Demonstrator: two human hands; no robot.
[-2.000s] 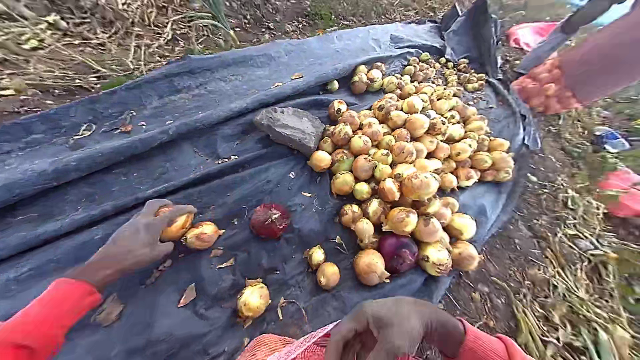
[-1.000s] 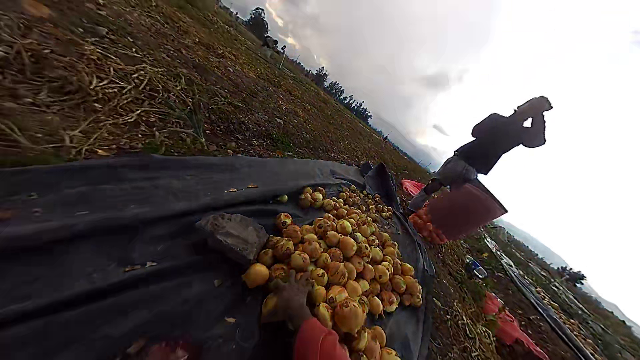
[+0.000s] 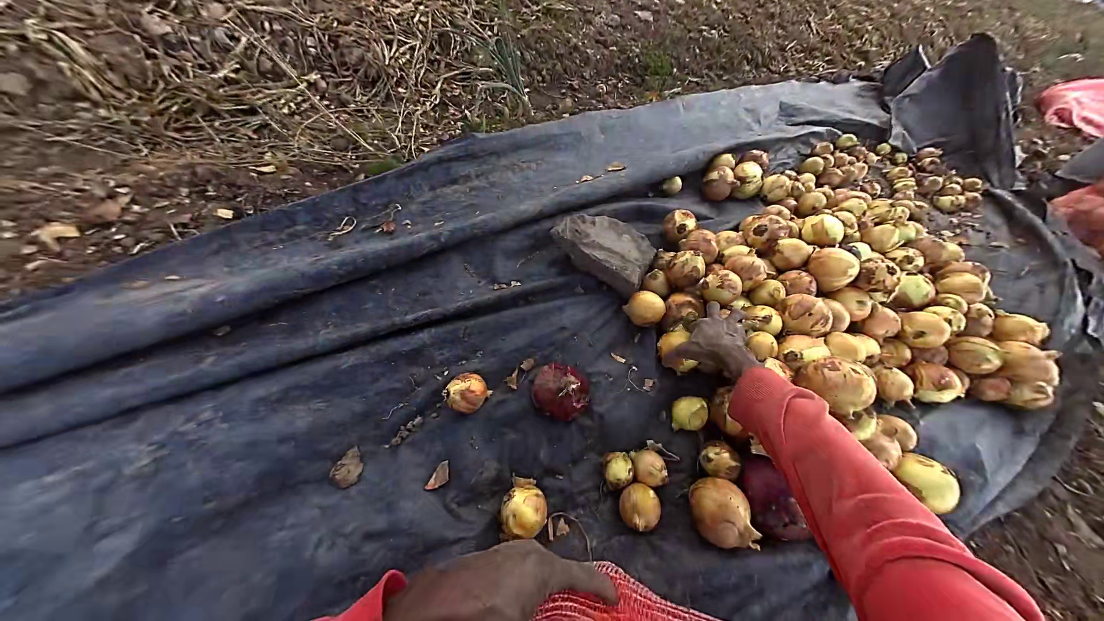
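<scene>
Near the bottom edge, my left hand [image 3: 509,582] grips the rim of a red mesh bag [image 3: 612,595]. My right arm reaches up from the lower right, and my right hand [image 3: 711,345] rests at the near-left side of a large pile of yellow onions [image 3: 837,310]. It touches a yellow onion [image 3: 675,348]; its fingertips are partly hidden, so its hold is unclear. Apart from the pile lie a red onion [image 3: 561,392], a small yellow onion [image 3: 467,393] and another yellow onion [image 3: 523,511]. A second red onion [image 3: 772,500] is partly behind my right sleeve.
A dark plastic sheet [image 3: 259,448] lies under the onions, with folds along its far side. A grey stone [image 3: 605,250] sits against the pile. Dry stalks and soil [image 3: 259,95] border the sheet. Pinkish-red material [image 3: 1078,105] shows at the right edge.
Two seconds ago my left hand held an onion at the left and my right hand was by the mesh bag; now my left hand is on the bag and my right hand at the pile.
</scene>
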